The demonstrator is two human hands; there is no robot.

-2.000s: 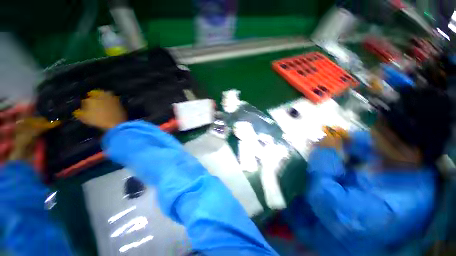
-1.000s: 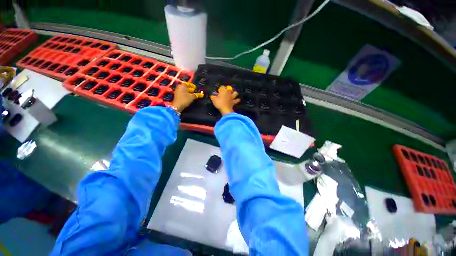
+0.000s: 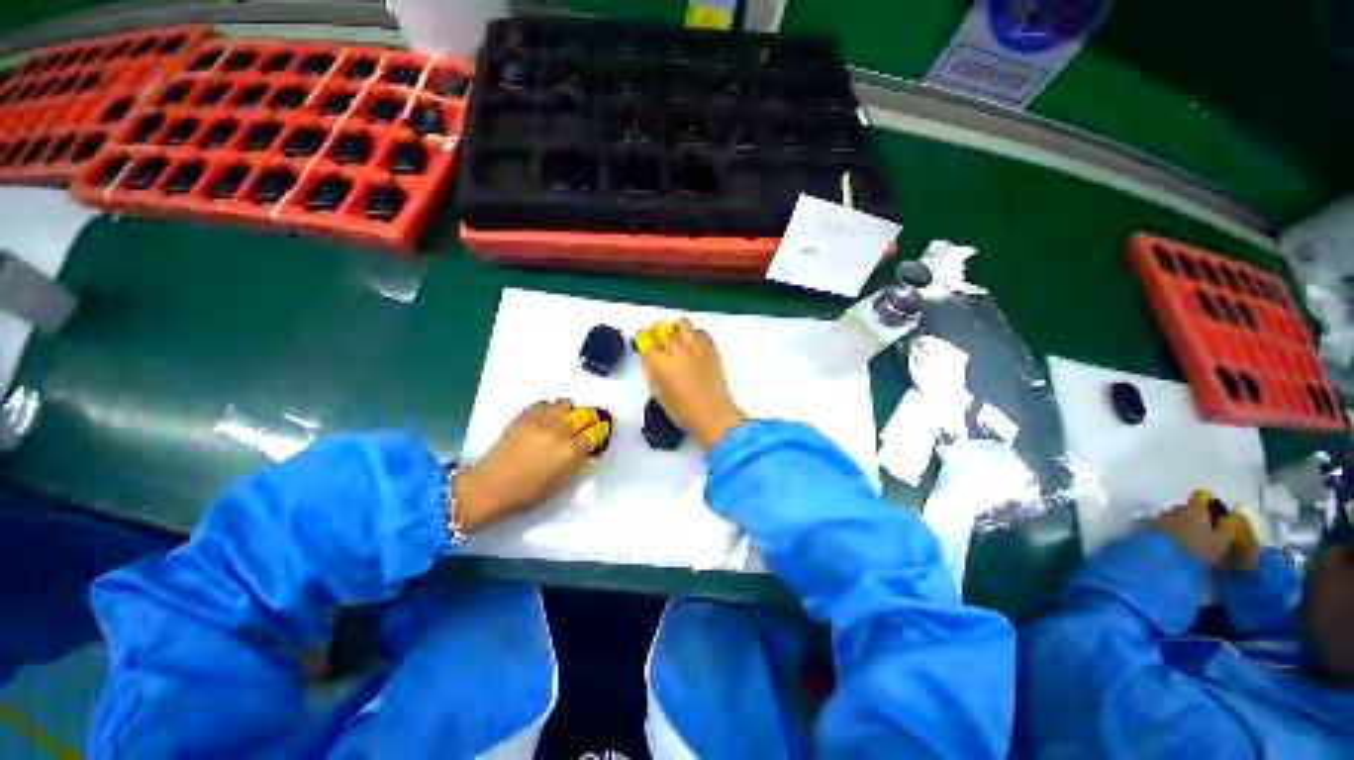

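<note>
Three black smartwatch bodies show on the white foam sheet [image 3: 520, 319]. One watch body [image 3: 602, 351] lies at the sheet's upper left. Another watch body [image 3: 659, 428] lies under the edge of my right hand. My left hand [image 3: 529, 463], with yellow finger cots, is closed on a third watch body [image 3: 603, 432], mostly hidden by its fingers. My right hand [image 3: 692, 382], also with yellow cots, is over the sheet with fingers bent, right of the first watch body; whether it holds anything is hidden.
A black foam tray [image 3: 668, 104] on a red tray stands behind the sheet, with a paper tag [image 3: 833, 245]. Red trays [image 3: 282, 141] with black parts stand left. A dispenser bottle [image 3: 876, 319] and white wipes [image 3: 928, 401] are right. Another person's hands [image 3: 1210, 532] work far right.
Both hands have come back from the black foam tray to the white sheet. My left hand now has a watch body at its fingertips. The view has tilted down towards the bench edge.
</note>
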